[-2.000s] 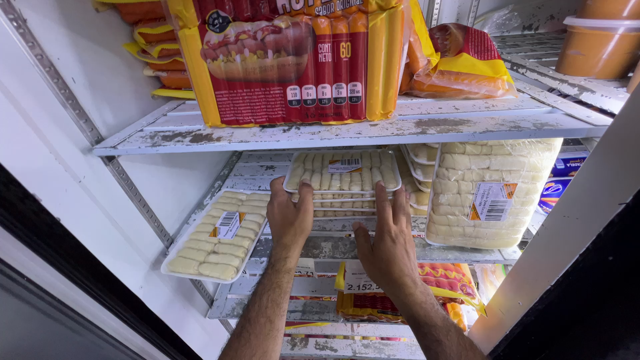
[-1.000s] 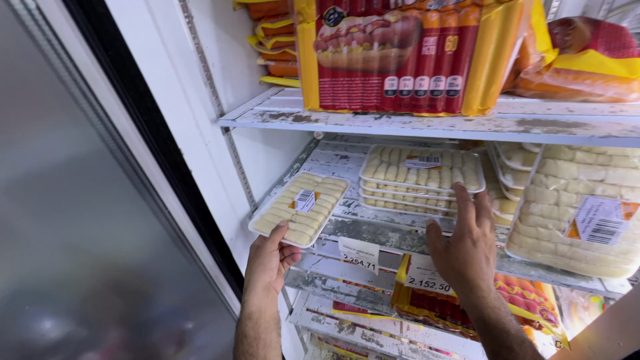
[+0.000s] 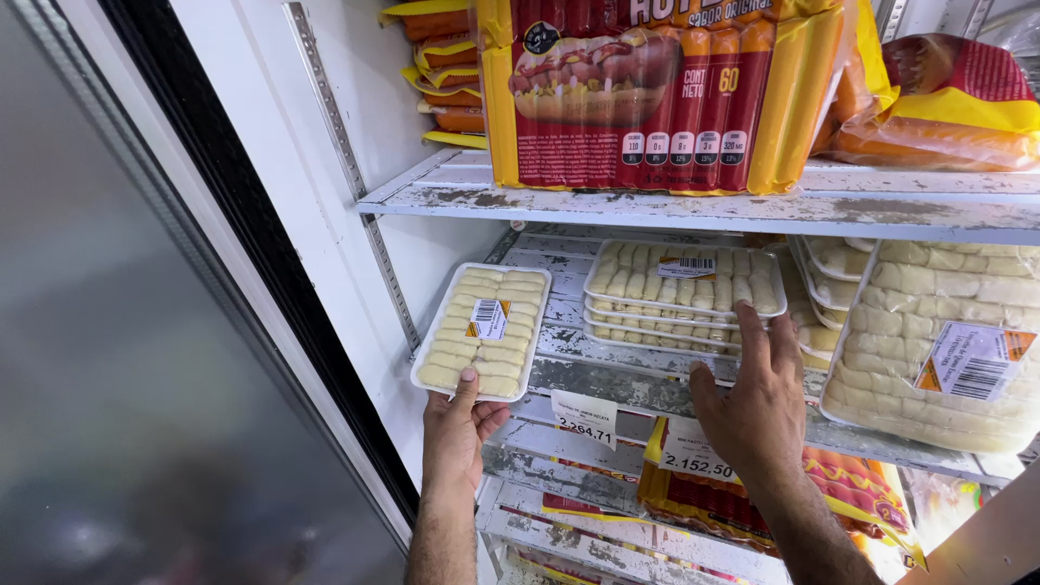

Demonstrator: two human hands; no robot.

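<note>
My left hand [image 3: 459, 431] grips the near edge of a plastic-wrapped tray of pale dough rolls [image 3: 487, 333], thumb on top and fingers beneath. That tray is tilted at the left side of the middle shelf. My right hand [image 3: 756, 390] has its fingers apart, and its fingertips touch the front right corner of a stack of similar wrapped trays [image 3: 682, 280]. Just right of that hand, a larger wrapped tray of rolls [image 3: 934, 349] leans upright, with more stacked trays [image 3: 829, 276] behind it.
Above, a peeling white shelf [image 3: 650, 213] bears a large hot dog sausage pack [image 3: 650, 106] and bagged sausages [image 3: 942, 114]. Price tags [image 3: 585, 418] hang from the middle shelf's front. Sausage packs [image 3: 715, 504] lie below. A glass door [image 3: 162, 325] stands at the left.
My left hand has left the stack and taken hold of the left tray. My right hand stays by the stack's right corner. The view has turned left.
</note>
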